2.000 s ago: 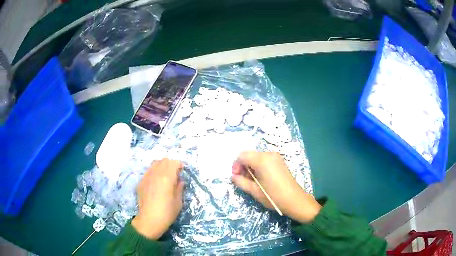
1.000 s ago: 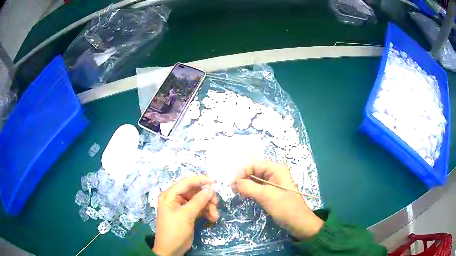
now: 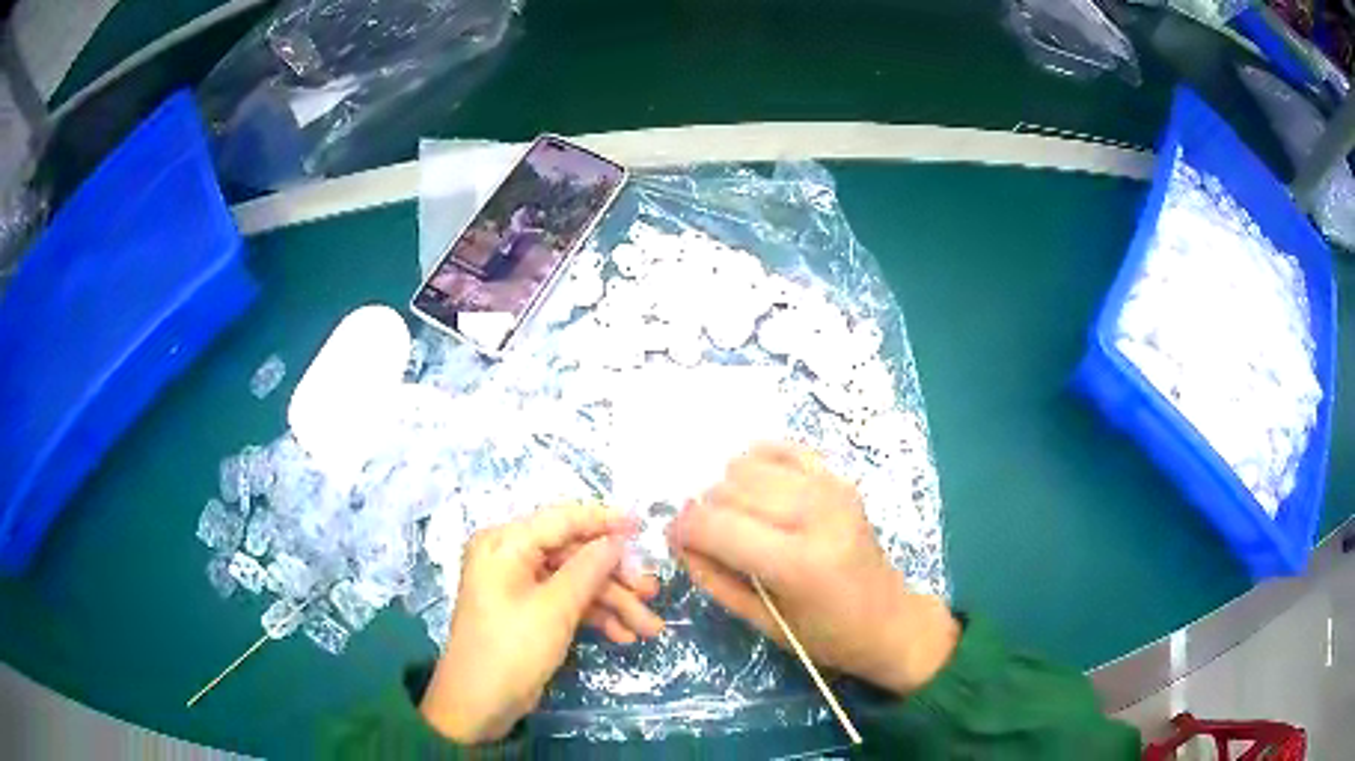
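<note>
My left hand (image 3: 538, 602) is over the lower middle of the clear bag (image 3: 639, 696), thumb and fingertips pinched on a small whitish piece (image 3: 650, 538), overexposed. My right hand (image 3: 795, 558) is close beside it, fingertips at the same piece, and holds a thin tan stick (image 3: 804, 659) that points down to the lower right. White plastic parts (image 3: 699, 290) lie spread on the bag above my hands. Clear plastic parts (image 3: 305, 558) are heaped to the left. A white sheet (image 3: 691, 424) glares above my fingertips.
A smartphone (image 3: 523, 238) lies at the bag's top left. A white oval object (image 3: 349, 379) touches the clear heap. A second stick (image 3: 229, 669) is at lower left. A blue tray (image 3: 112, 320) stands left; a right blue tray (image 3: 1174, 431) holds white pieces. A rail (image 3: 892, 141) runs behind.
Over two seconds my left hand has moved right to meet my right hand, and a small piece now shows between them. The stick has swung from pointing right to pointing down. The view has shifted slightly.
</note>
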